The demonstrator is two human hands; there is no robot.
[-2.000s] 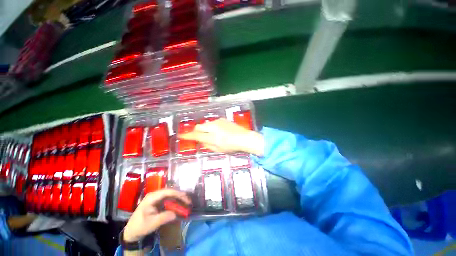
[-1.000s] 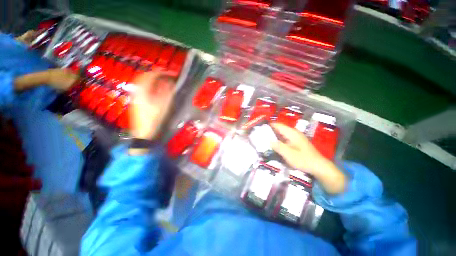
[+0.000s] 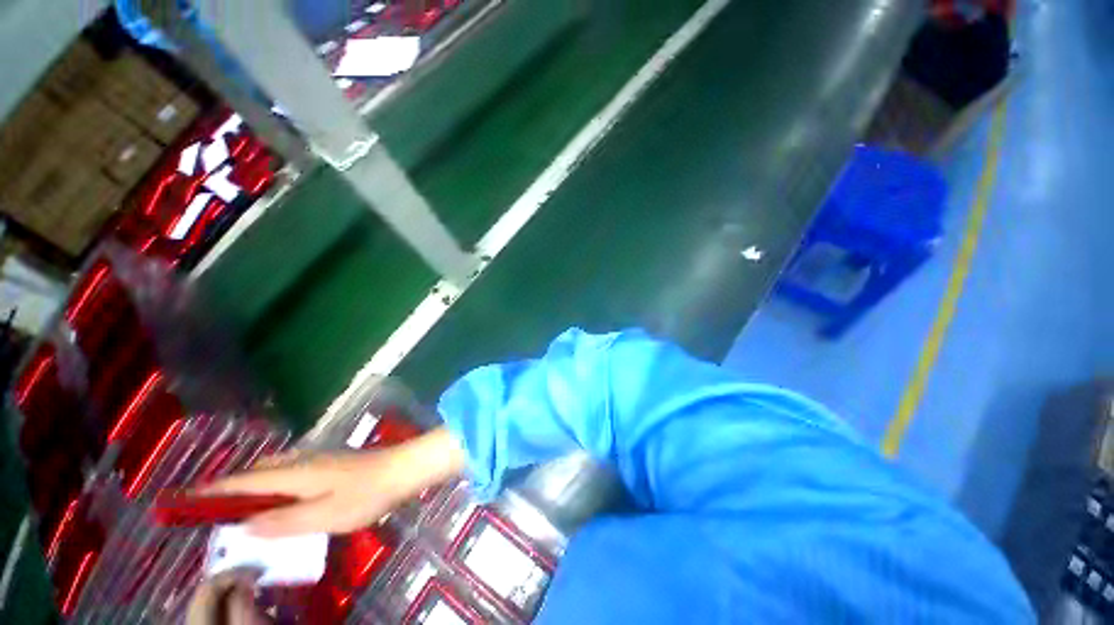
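Note:
My right hand [image 3: 336,491] reaches in from the right over the clear tray [image 3: 389,398], with a glossy red cover [image 3: 220,508] held along its fingers. A white-faced piece [image 3: 275,556] lies just below that hand. My left hand [image 3: 227,601] is mostly cut off by the bottom edge; its blurred fingertips touch or nearly touch the white-faced piece, and its grip cannot be told. Red-rimmed units with white faces [image 3: 501,562] sit in the tray pockets, beside red parts [image 3: 362,564].
Stacked clear trays with red parts [image 3: 134,409] stand at the left. A green conveyor [image 3: 550,98] with a pale rail and a grey post [image 3: 397,220] lies beyond. Cartons [image 3: 92,147] are upper left. A blue stool [image 3: 873,220] stands on the blue floor at right.
The view has swung right, so the trays now lie lower left. My left hand has gone from the parts tray to the bottom edge. A red cover now shows at my right hand.

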